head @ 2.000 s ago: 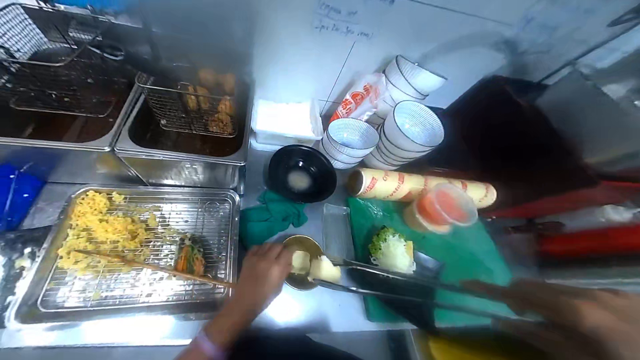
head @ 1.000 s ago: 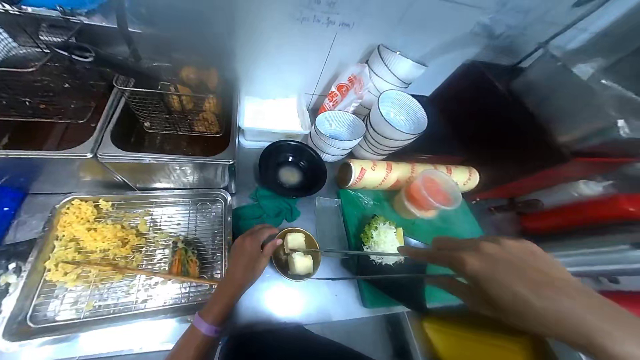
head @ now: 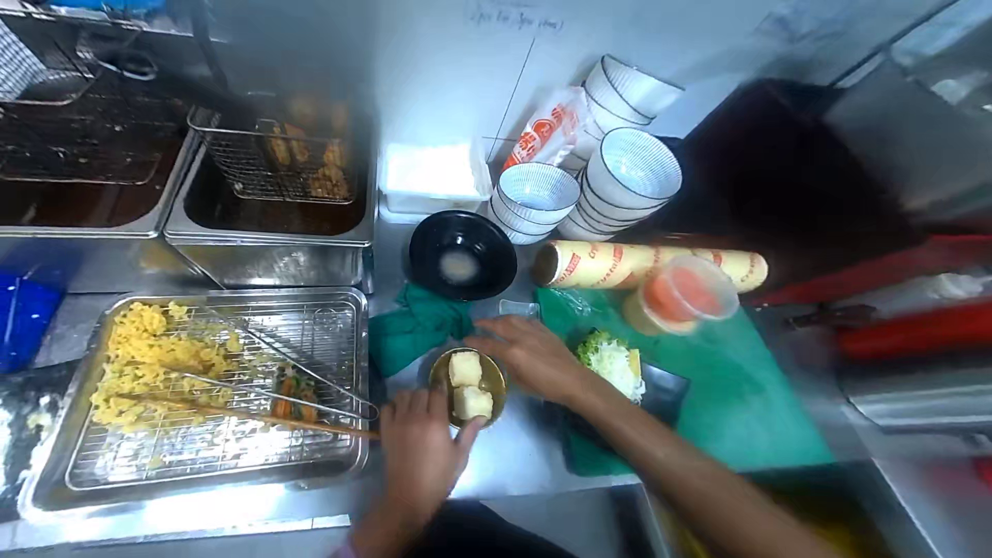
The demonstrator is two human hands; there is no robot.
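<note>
A small gold-coloured bowl (head: 500, 385) holds two pale fried cubes (head: 469, 380), one behind the other. My left hand (head: 422, 442) touches the bowl's left side, its thumb near the front rim. From the right my right hand (head: 527, 353) reaches in, fingers at the bowl's back right rim. Metal tongs (head: 302, 395) lie on the wire rack of the steel tray (head: 356, 333), beside a wooden chopstick (head: 256, 417). Yellow fried batter bits (head: 147, 364) and a bundle of orange and green vegetables (head: 293, 395) rest there too.
A black bowl (head: 422, 263) and green cloth (head: 415, 329) stand behind. On the green cutting board (head: 736, 387) are a black plate (head: 666, 387) with shredded cabbage (head: 612, 364) and plastic tubs (head: 690, 291). Further back are a film roll (head: 620, 263), stacked bowls (head: 632, 170) and fryers (head: 267, 225).
The tongs, held by my right hand over the small bowl before, now lie on the tray's rack. My right hand has moved left to the bowl.
</note>
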